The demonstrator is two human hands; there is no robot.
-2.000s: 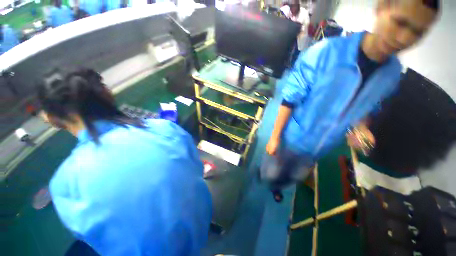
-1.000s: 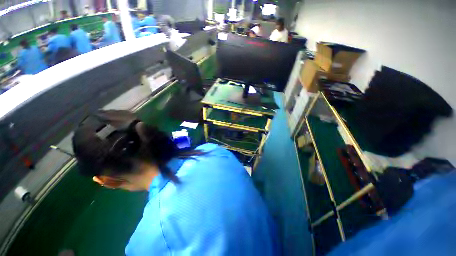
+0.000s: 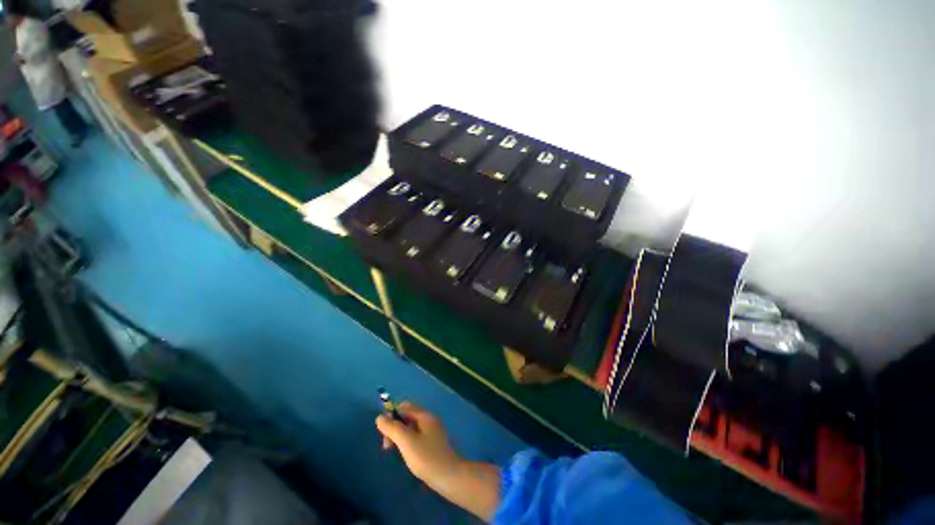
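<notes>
My right hand (image 3: 420,443), in a blue sleeve, is at the bottom centre in front of the bench. It is closed on a small thin dark tool with a pale part, which looks like tweezers (image 3: 388,402); most of it is hidden in the fingers. My left hand is not in view. Two black foam trays lie on the bench, a rear one (image 3: 549,218) and a front one (image 3: 441,283). Each holds a row of dark phone assemblies, one of them here (image 3: 502,269), with pale parts at their upper ends. The hand touches neither tray.
Black film strips (image 3: 700,297) with white borders curl over a red parts tray (image 3: 764,458) at the right. A tall black stack (image 3: 308,82) stands behind the trays' left end, with white sheet (image 3: 354,197) beside it. Cardboard boxes (image 3: 154,36) are upper left. Blue floor (image 3: 205,313) runs alongside.
The view has swung right and down from the aisle and people in blue to the bench with the trays. My right hand with the tool has come into view.
</notes>
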